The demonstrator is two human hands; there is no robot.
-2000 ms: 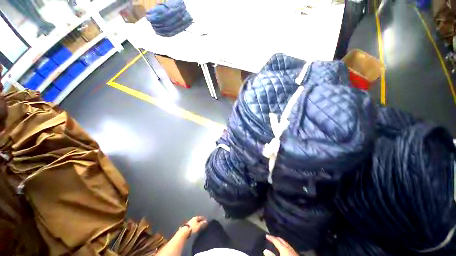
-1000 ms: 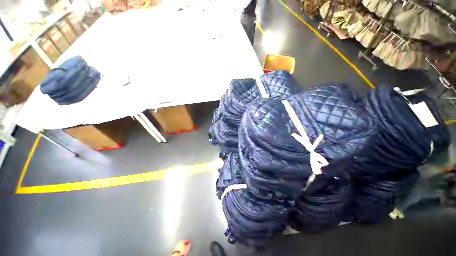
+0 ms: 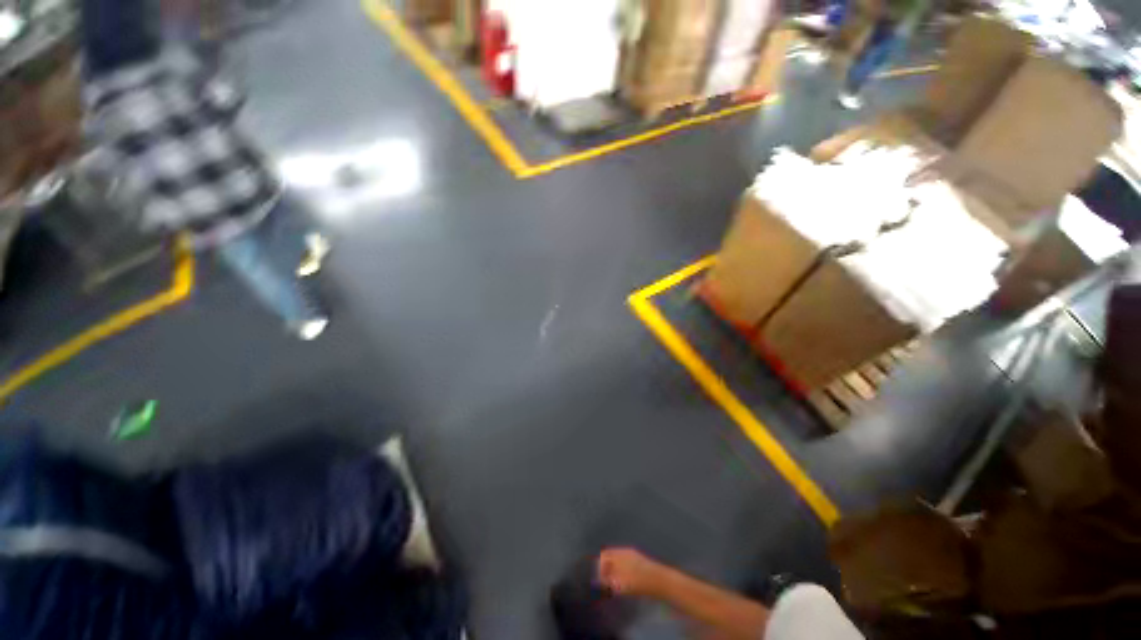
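My right hand [image 3: 626,573] shows at the bottom centre, small and blurred, with a bare forearm and a white sleeve to its right. Whether its fingers are closed or hold anything cannot be told. My left hand is out of the picture. Navy bundles [image 3: 294,519] fill the lower left corner, cut off by the edge. A pale tie strip [image 3: 81,545] crosses the leftmost one. My right hand is apart from the bundles.
Yellow lines [image 3: 738,419] mark the grey floor. Open cartons with white contents stand on a pallet [image 3: 863,381] at the right. Brown bags [image 3: 901,550] lie lower right, beside a metal frame. A person in a checked shirt [image 3: 188,150] is upper left; another person's legs [image 3: 876,56] show upper right.
The view has swung away from the white table to an aisle. The navy bundles now sit lower left instead of centre right. Cartons on a pallet and people have come into view.
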